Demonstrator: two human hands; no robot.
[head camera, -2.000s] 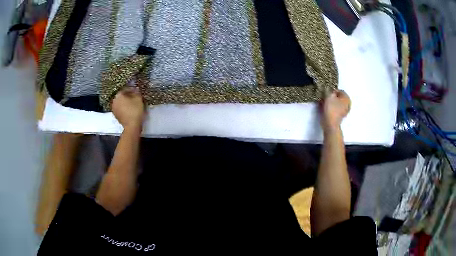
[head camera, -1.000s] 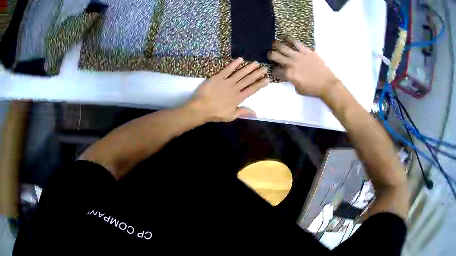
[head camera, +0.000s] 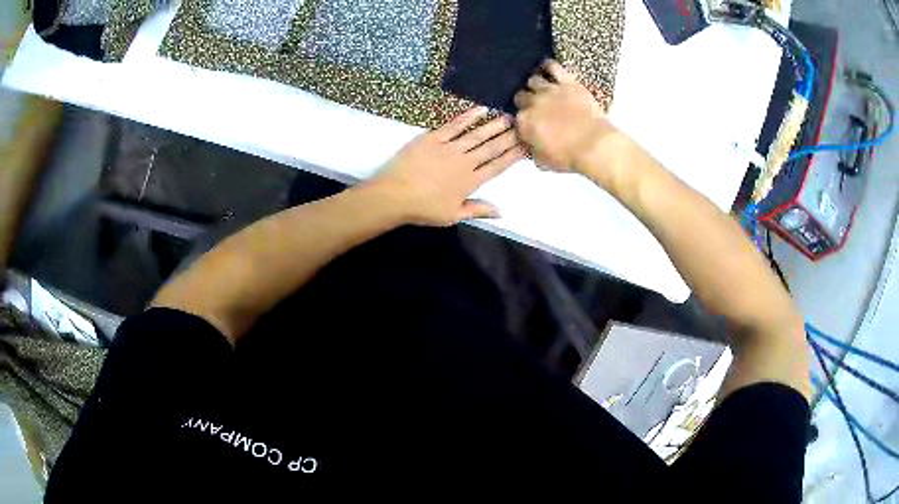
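The garment body (head camera: 360, 44), with grey panels, gold-speckled seam lines and a gold-speckled hem (head camera: 296, 79), lies on the white table, cut off by the top edge of the view. A matte black piece (head camera: 498, 49) lies on its right part. My left hand (head camera: 449, 169) lies flat with fingers spread, fingertips on the hem at the lower end of the black piece. My right hand (head camera: 562, 118) is beside it with curled fingers, gripping the garment's lower edge near the black piece. Its fingertips are partly hidden.
The iron (head camera: 734, 12) is partly in view at the top right, by a dark pad (head camera: 675, 18). A red-and-black unit (head camera: 813, 212) and blue hoses stand right of the white table (head camera: 631, 231). Paper pieces (head camera: 680, 423) lie below right; speckled pieces (head camera: 49, 384) are at lower left.
Since two seconds ago, both hands have come together at the garment's right part. Over the last second my right hand's fingers have curled in, while my left hand stays flat. The view has tilted.
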